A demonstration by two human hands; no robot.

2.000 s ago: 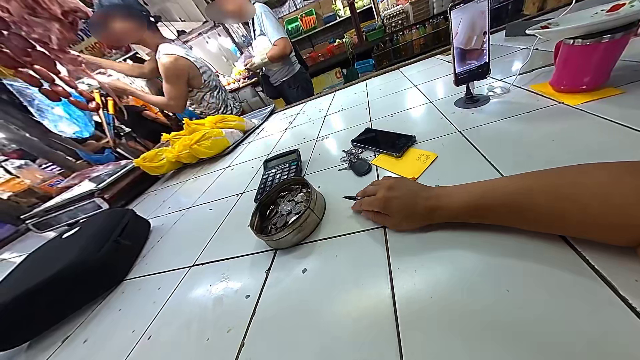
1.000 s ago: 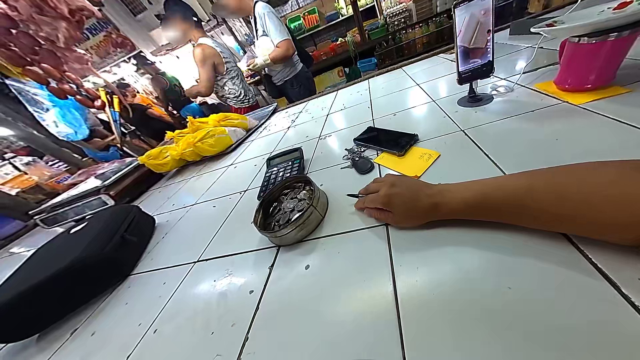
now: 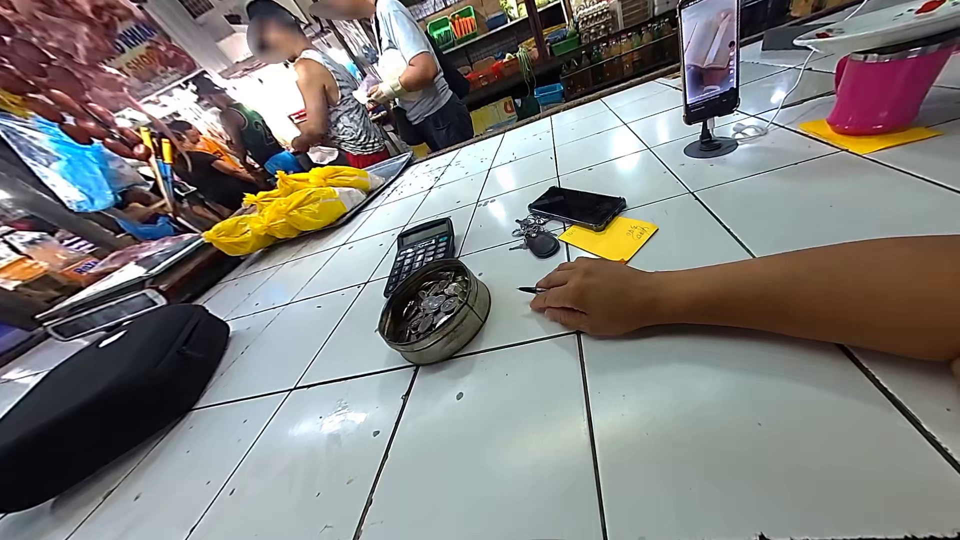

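Observation:
My right hand (image 3: 600, 296) rests on the white tiled counter (image 3: 480, 442), its fingers closed around a dark pen (image 3: 531, 289) whose tip points left. To its left stands a round metal tin (image 3: 450, 330) holding many coins (image 3: 435, 306). A calculator (image 3: 420, 251) lies just behind the tin, partly hidden by it. Behind my hand are a yellow note (image 3: 616, 238) with writing, a black smartphone (image 3: 576, 206) overlapping it, and keys with a dark fob (image 3: 541, 244). My left hand is out of view.
A black case (image 3: 112, 397) lies at the left. Yellow plastic bags (image 3: 296, 206) rest on a tray behind. At the back right are a phone on a stand (image 3: 709, 75) and a pink mug (image 3: 885, 94) under a plate. Several people stand beyond the counter; meat and sausages hang at upper left.
The person in the patterned sleeveless top, earlier reaching toward the hanging meat, has lowered their arms and stands more upright. My right hand has stayed in place with the pen.

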